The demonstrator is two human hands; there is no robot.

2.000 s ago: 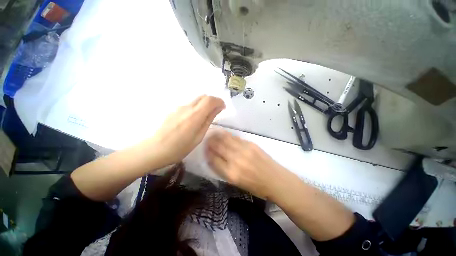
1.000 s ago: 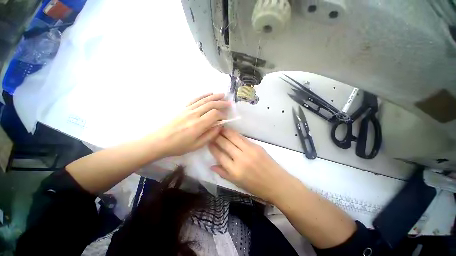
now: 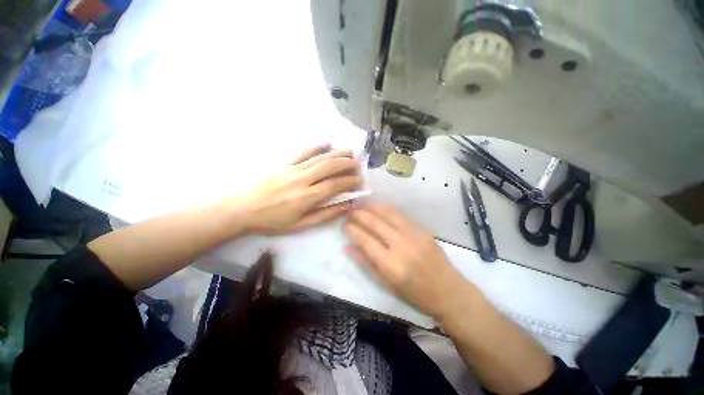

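Note:
White fabric lies at the needle area, its small edge showing beside my fingers; the rest glares and merges with the white table. My left hand lies palm down on it, fingers spread a little, fingertips near the presser foot. My right hand is slightly blurred, its fingertips at the fabric's near edge, close to my left fingers. Whether it grips the fabric cannot be told. The cream knob sits just right of the presser foot, under the sewing machine head.
Thread snips, a slim dark tool and black-handled shears lie right of my hands, with a small white strip. A dark flat object is at the right corner. A blue bin stands at left. A tension dial protrudes above.
The view has shifted, so the machine head sits lower and further right. My hands have come together at the fabric by the presser foot, and my left hand has flattened with fingers forward.

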